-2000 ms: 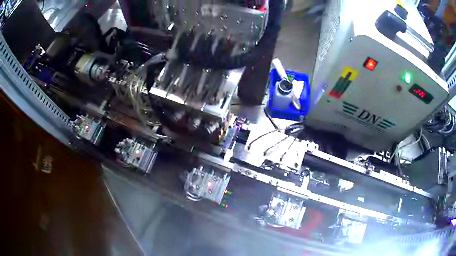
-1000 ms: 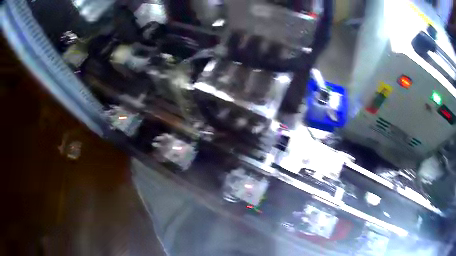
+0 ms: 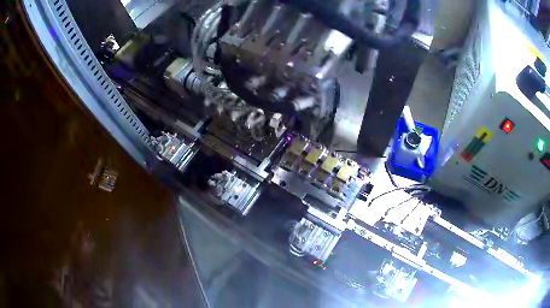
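Neither of my hands is in the picture. A large silver pick-and-place head [image 3: 283, 51] with black hoses hangs at the upper middle. Below and right of it, a fixture nest [image 3: 322, 165] shows a row of tan-gold blocks on a silver base. Several silver clamp fixtures [image 3: 235, 191] stand spaced out along the near edge. A long conveyor rail [image 3: 404, 251] runs down to the right, where bright glare washes out its end. Metal rings [image 3: 256, 122] sit left of the tan blocks.
An off-white DN cabinet [image 3: 482, 174] with red and green lamps stands at the right. A blue bin [image 3: 415, 150] holding a bottle is beside it. A guard door [image 3: 90, 198] with an amber-brown window fills the left. Slotted wiring duct [image 3: 90, 63] curves along the frame.
The view has shifted, so the machine bed sits further right. The silver head has moved up and away, uncovering the tan-gold blocks it hid before. No hand has appeared.
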